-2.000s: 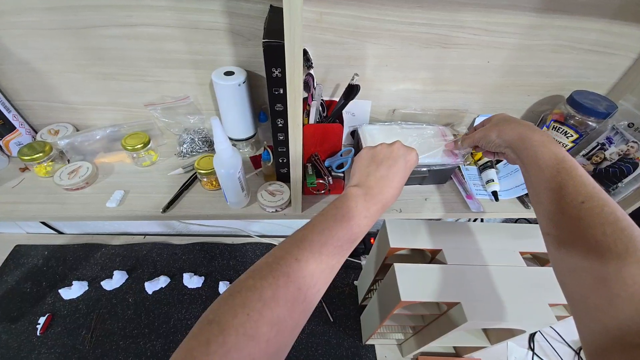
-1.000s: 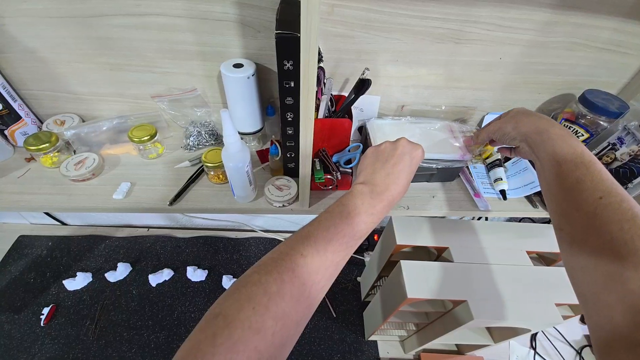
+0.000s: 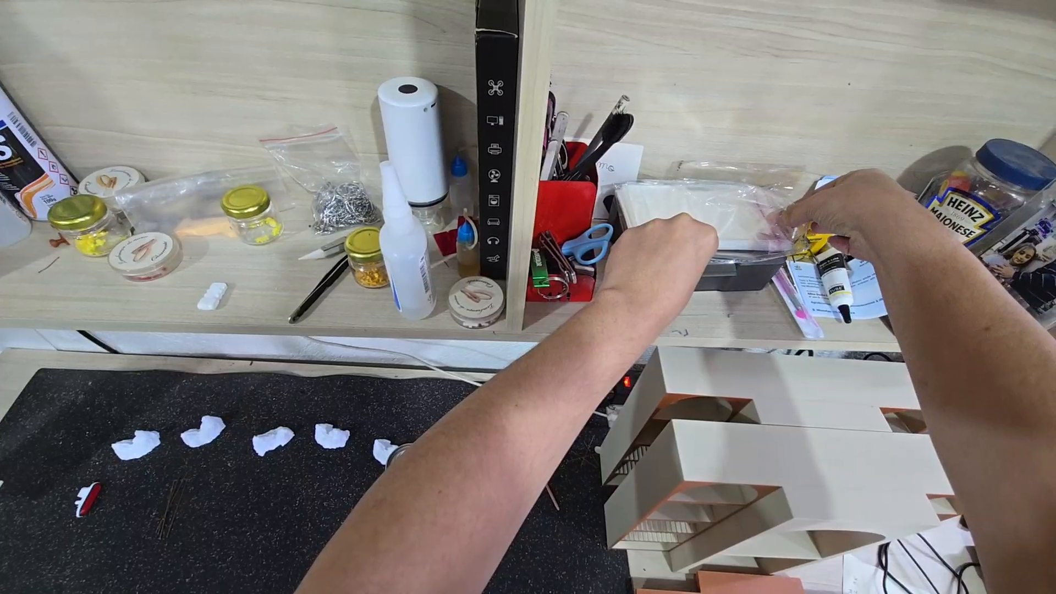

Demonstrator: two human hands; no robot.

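Note:
On the right part of the shelf, a clear plastic bag (image 3: 701,206) with white content lies over a dark grey box (image 3: 738,274). My left hand (image 3: 664,256) is closed at the bag's near left edge; what its fingers hold is hidden behind the knuckles. My right hand (image 3: 854,210) pinches the bag's right end, beside a small white glue bottle (image 3: 835,280) with a black tip. Left of my left hand, blue-handled scissors (image 3: 588,245) stand in a red holder (image 3: 565,214) with pens.
Squeeze bottle (image 3: 408,256), gold-lidded jars (image 3: 252,216) and a white cylinder (image 3: 412,140) stand on the shelf, left of the divider (image 3: 532,165). White crumpled pieces (image 3: 272,440) lie on the black mat (image 3: 272,528). White model structures (image 3: 792,462) stand below my arms. A blue-lidded jar (image 3: 990,194) stands far right.

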